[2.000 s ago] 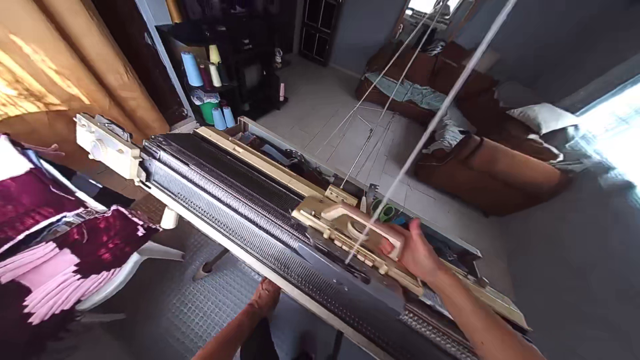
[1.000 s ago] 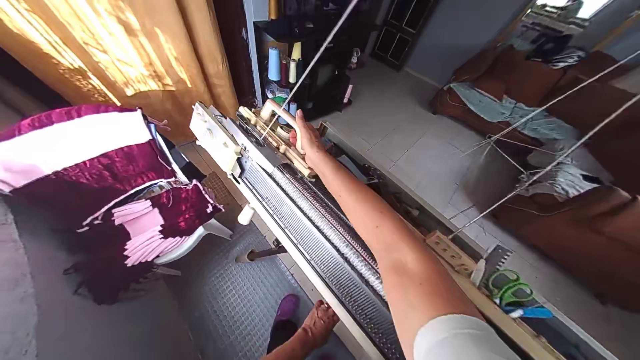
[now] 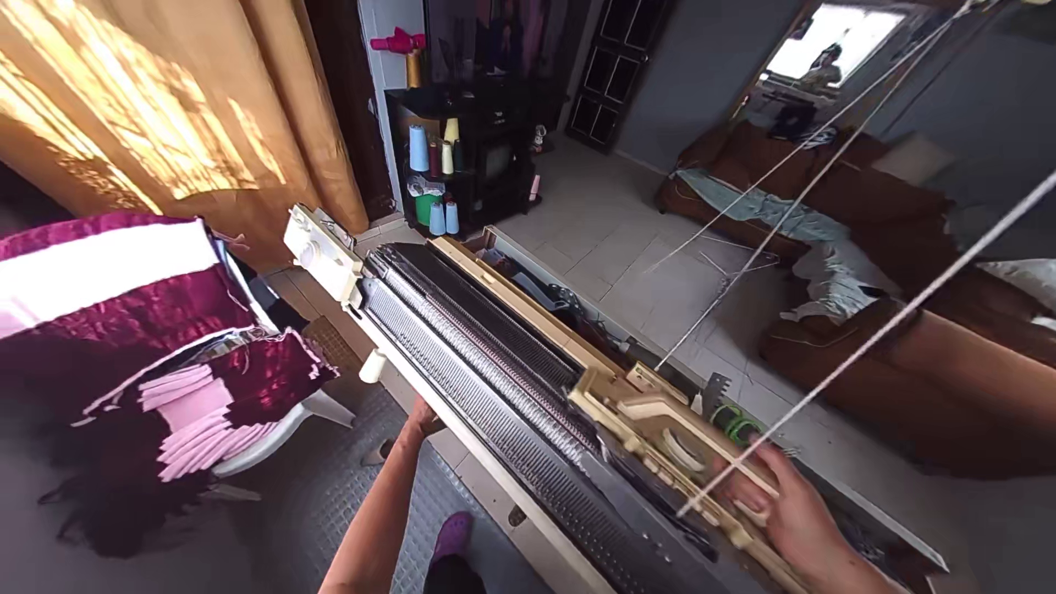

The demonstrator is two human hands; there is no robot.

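My right hand (image 3: 780, 495) grips the handle of the beige knitting machine carriage (image 3: 660, 433), which sits across the machine's beds toward the lower right. Grey-white yarn (image 3: 874, 342) runs from the upper right down to the carriage. The knitting machine's needle bed (image 3: 495, 388) extends diagonally from a cream end unit (image 3: 320, 257) to the lower right, with knitted loops along its middle. My left hand (image 3: 423, 417) is at the bed's front edge, its fingers mostly hidden beneath it; whether it holds anything does not show.
Pink folded pieces (image 3: 198, 421) and maroon fabric lie over a white plastic chair (image 3: 280, 433) at left. Yarn cones (image 3: 419, 148) stand on a black shelf behind. Green-handled scissors (image 3: 734, 421) lie beyond the carriage. A brown sofa (image 3: 891, 186) stands at right.
The carriage, gripped by my right hand, was near the cream end unit one second ago and is now farther down the bed, toward the lower right. The view has shifted.
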